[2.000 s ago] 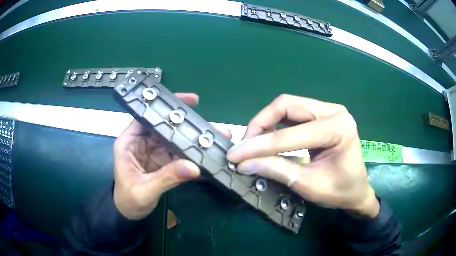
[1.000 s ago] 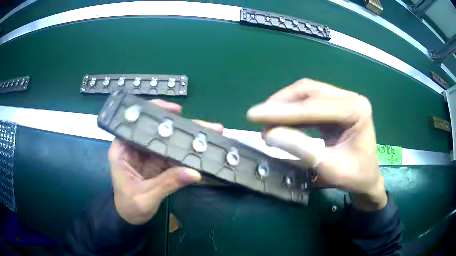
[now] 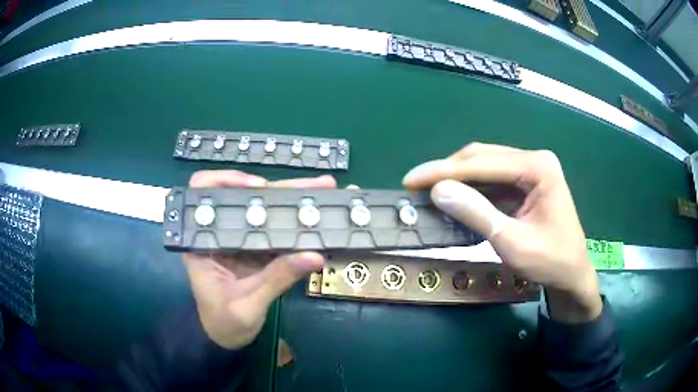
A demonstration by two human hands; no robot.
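A grey fixture plate point(image 3: 333, 236) is held up level, its face to the camera, with a row of small round metal parts point(image 3: 308, 216) in it. My left hand point(image 3: 245, 283) is shut on its left half, thumb on the lower edge and fingers behind the upper edge. My right hand point(image 3: 520, 214) is at its right end, thumb and fingers around it, hiding that end. A bronze plate point(image 3: 367, 292) with ringed sockets lies below it on the green bench edge; its right end is partly covered by my right hand.
Another grey plate point(image 3: 260, 158) lies on the green belt point(image 3: 229, 84) behind, a smaller one point(image 3: 48, 135) far left. A dark plate point(image 3: 455, 60) lies on the far white strip. Bronze bars point(image 3: 579, 18) are at the far right. A green label point(image 3: 605, 253) is right; a dimpled sheet point(image 3: 19, 253) left.
The held plate has turned from a slant to level. My right hand has moved onto its right end. The bronze plate has come into sight below. The belt's plates have shifted right.
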